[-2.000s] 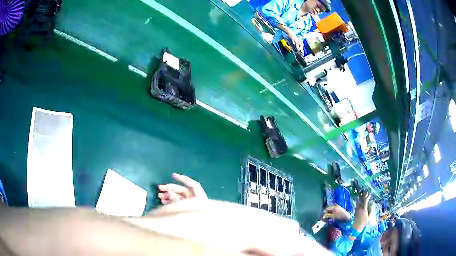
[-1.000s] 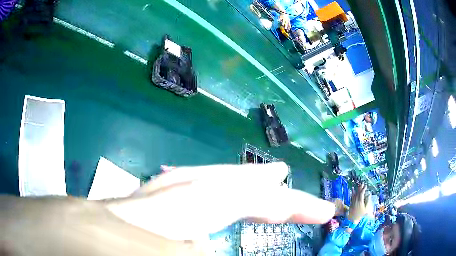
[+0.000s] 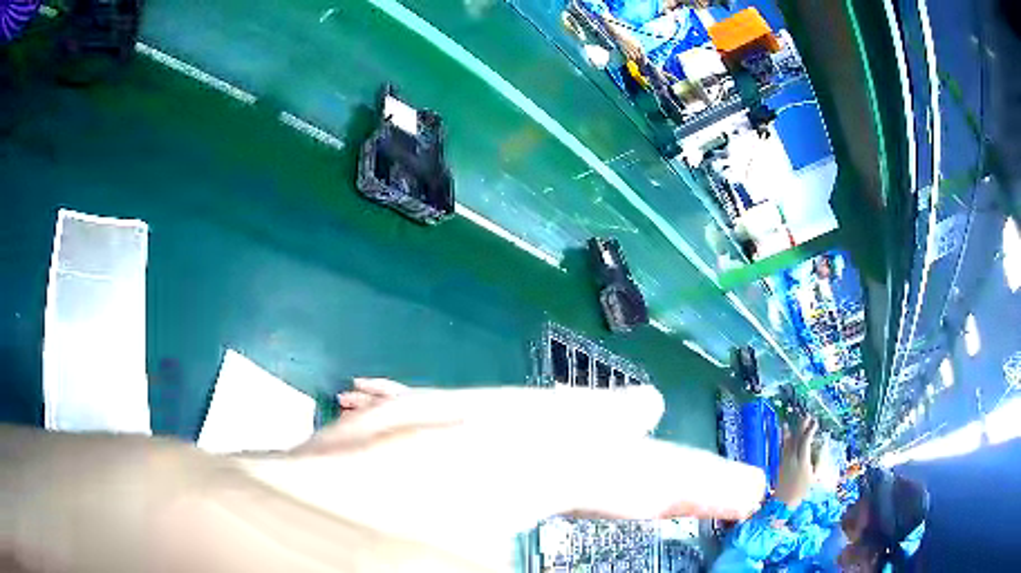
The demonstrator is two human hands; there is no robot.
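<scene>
My left hand, overexposed and large, reaches in from the lower left edge. Its extended fingertips are apart, with nothing visible between them; its palm side is hidden. Fingertips of my right hand show behind it; the rest is covered, so any held item is hidden. A clear blister tray with black screens in its upper pockets lies beyond my left hand, partly covered. Another shiny gridded tray shows below the hand. A long whitish sheet and a plain white sheet lie to the left.
A black open housing with a white patch and a second housing lie along the green bench. A purple fan is cut off at the upper left. A coworker's raised hand and blue sleeve are at the lower right.
My left arm has moved up and right across the view since two seconds ago, covering part of the tray and most of my right hand. The coworker's raised hand remains at the right.
</scene>
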